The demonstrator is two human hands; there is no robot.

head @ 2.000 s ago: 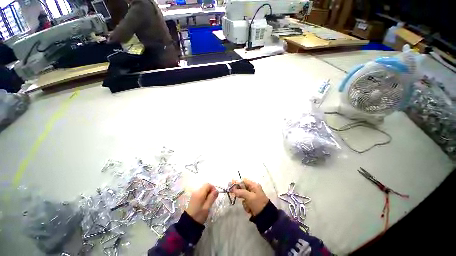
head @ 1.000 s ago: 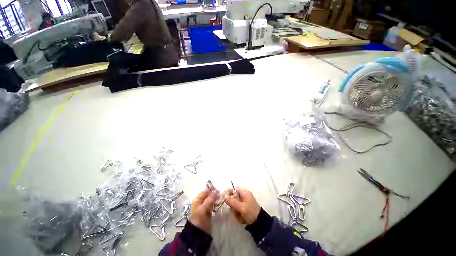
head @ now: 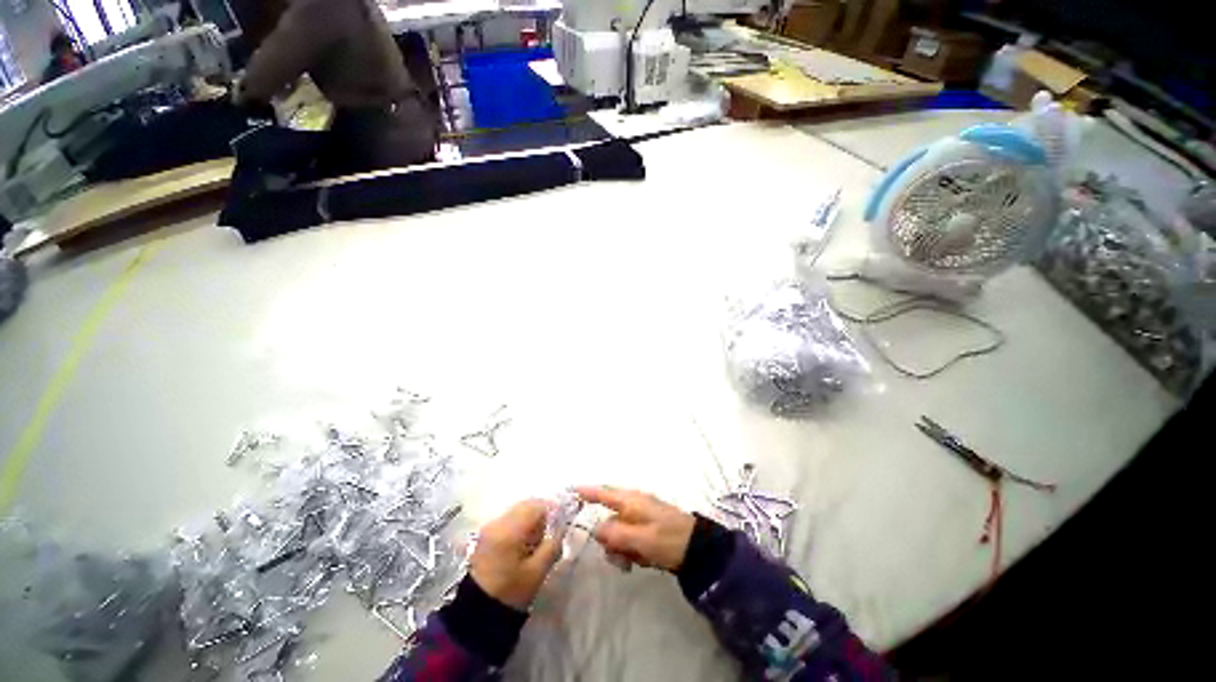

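Observation:
My left hand [head: 518, 553] holds a small shiny piece in clear film [head: 563, 512] at the front middle of the table; whether metal is inside it is too blurred to tell. My right hand [head: 643, 529] touches the piece's right side, its index finger stretched over the top. A wide pile of wrapped silver triangular buckles [head: 320, 533] lies to the left of my hands. A few bare-looking buckles [head: 758, 512] lie just right of my right hand, partly behind my sleeve. One separate buckle [head: 488, 429] lies beyond my left hand.
A clear bag of hardware [head: 790, 349] stands near the white and blue fan [head: 966, 213] and its cord. Dark pliers or snips [head: 963, 448] with red cord lie right. A large hardware bag [head: 1127, 287] is behind the fan. A black fabric roll [head: 440, 191] lies at the far edge; a person works beyond.
The view has turned slightly right, so the table things sit further left. My right hand has moved from holding beside the left hand to reaching its index finger over the piece.

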